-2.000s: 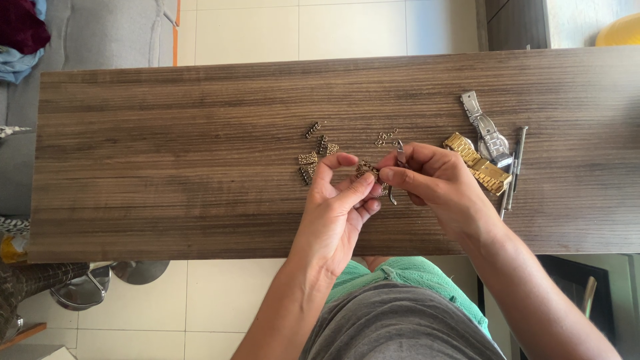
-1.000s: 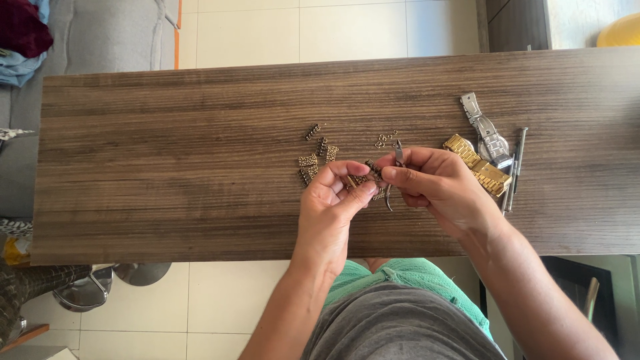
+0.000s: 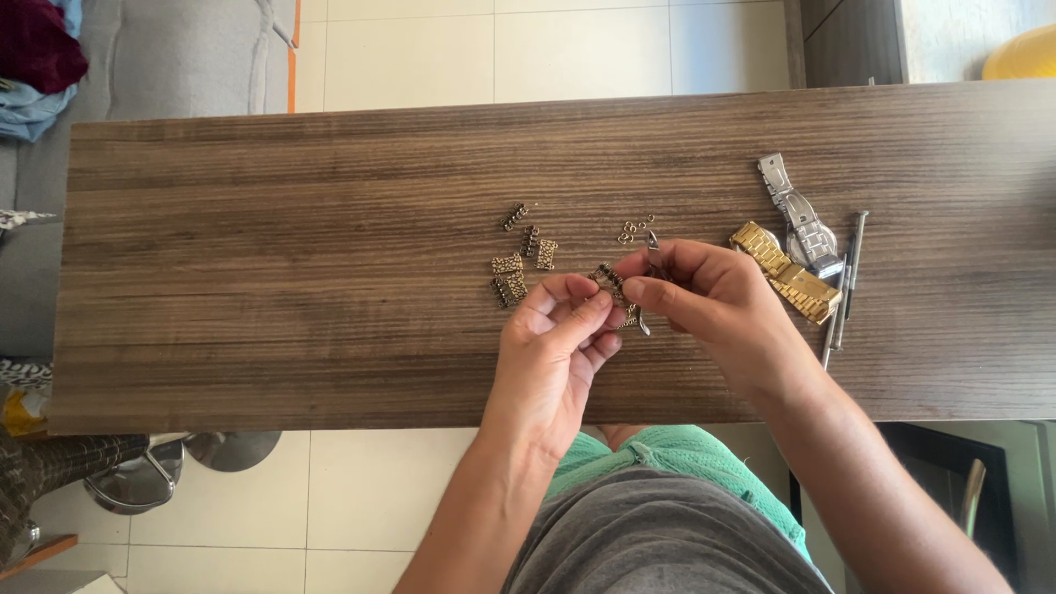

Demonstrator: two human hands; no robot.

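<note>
Between the fingertips of my left hand (image 3: 561, 338) and my right hand (image 3: 701, 297) is a dark metal jewelry link piece (image 3: 609, 276). A small metal tool, perhaps tweezers or small pliers (image 3: 652, 244), sticks out past my right fingers, its middle hidden. Small brass-coloured pieces show below the fingertips, partly covered. Left of the hands lie several patterned brass-coloured links (image 3: 546, 254) and dark beaded links (image 3: 515, 216). Several small open metal rings (image 3: 629, 228) lie just beyond my right fingers.
A silver wristwatch (image 3: 800, 213), a gold-coloured metal watch band (image 3: 788, 272) and thin metal rods (image 3: 851, 268) lie right of my right hand. The wooden table's near edge (image 3: 330, 429) runs in front of my body. Bar stools (image 3: 136, 478) stand at lower left.
My fingers have shifted slightly around the small link piece, and the dark piece shows more plainly between the fingertips than two seconds ago. The loose links on the table have not moved.
</note>
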